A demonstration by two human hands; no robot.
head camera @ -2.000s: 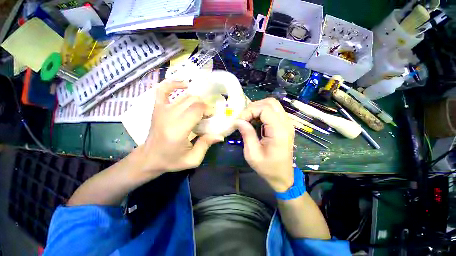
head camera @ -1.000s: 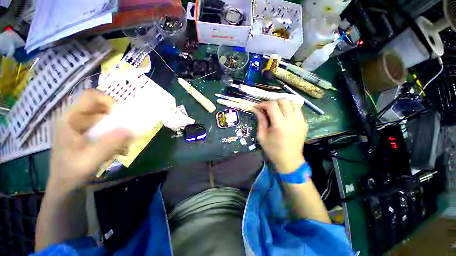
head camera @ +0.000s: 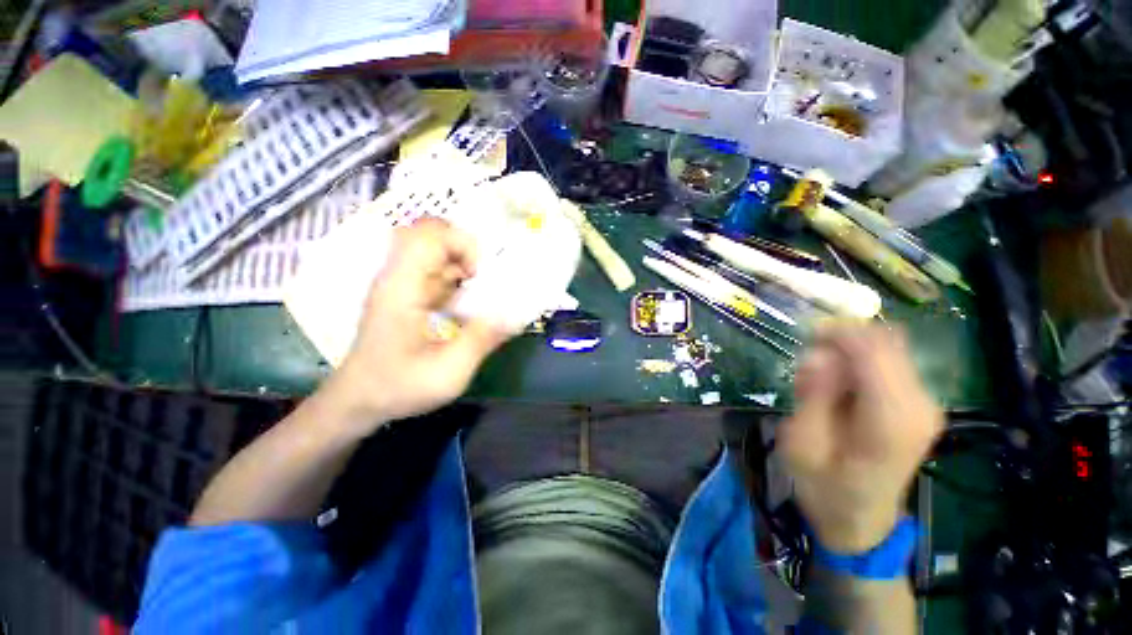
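Observation:
My left hand (head camera: 422, 325) holds a wide white tape roll (head camera: 534, 254) by its left side, over the pale sticker sheets (head camera: 341, 279). My right hand (head camera: 860, 409) is blurred, at the bench's near edge to the right, apart from the roll. Its fingers look curled, but whether they hold anything cannot be told. A dark watch module with a glossy blue-black face (head camera: 574, 331) lies just below the roll. An open square watch case with a bright and gold inside (head camera: 660, 313) lies to its right. Small loose parts (head camera: 683, 360) lie below that case.
A cream-handled probe (head camera: 602, 252) lies beside the roll. Slim tools, a white-handled tool (head camera: 801, 279) and a mottled thick handle (head camera: 875, 252) lie at right. A clear cup (head camera: 708, 174) and white boxes (head camera: 701, 93) stand behind. Printed label strips (head camera: 279, 161) lie at left.
My right hand has left the roll and moved right, past the slim tools. My left hand still has the roll, now over the sheets again. The camera view has shifted between frames.

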